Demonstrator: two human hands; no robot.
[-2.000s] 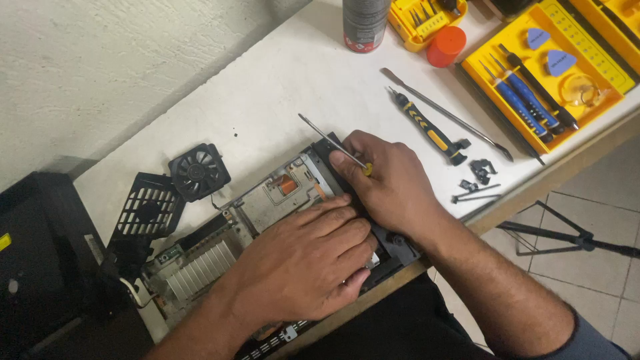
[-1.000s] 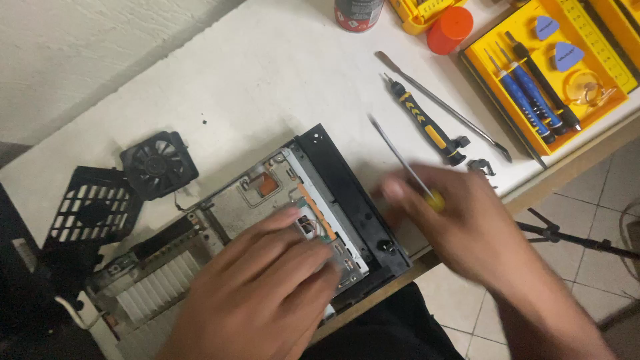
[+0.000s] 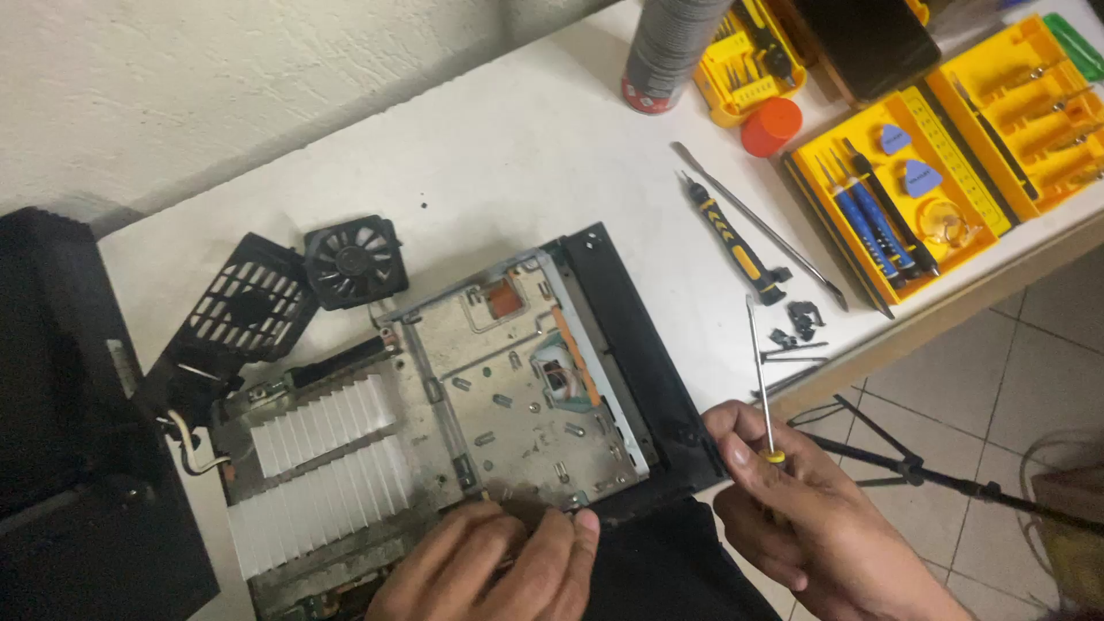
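Note:
An opened electronic device's metal chassis (image 3: 509, 405) with white heatsink fins (image 3: 328, 483) lies tilted across the table. Its black plastic front panel (image 3: 634, 345) runs along the right side. My left hand (image 3: 500, 561) rests on the chassis's near edge, fingers curled over it; whether it grips is hidden. My right hand (image 3: 785, 509) holds a screwdriver (image 3: 761, 371) by its handle, yellow collar showing and shaft pointing up and away; its fingertips are at the panel's near right corner. A black cooling fan (image 3: 355, 261) and a black vented plastic cover (image 3: 250, 302) lie beyond the heatsink.
A black casing (image 3: 78, 414) stands at left. A precision screwdriver (image 3: 733, 241), a metal spudger (image 3: 759, 224) and small black parts (image 3: 802, 319) lie at right. Behind them are a spray can (image 3: 673, 52), an orange cap (image 3: 772, 127) and a yellow tool case (image 3: 897, 198). A tripod (image 3: 914, 470) stands below.
My right hand has moved off the device's top to the panel's near corner, still with the screwdriver. My left hand has drawn back from the middle of the chassis to its near edge.

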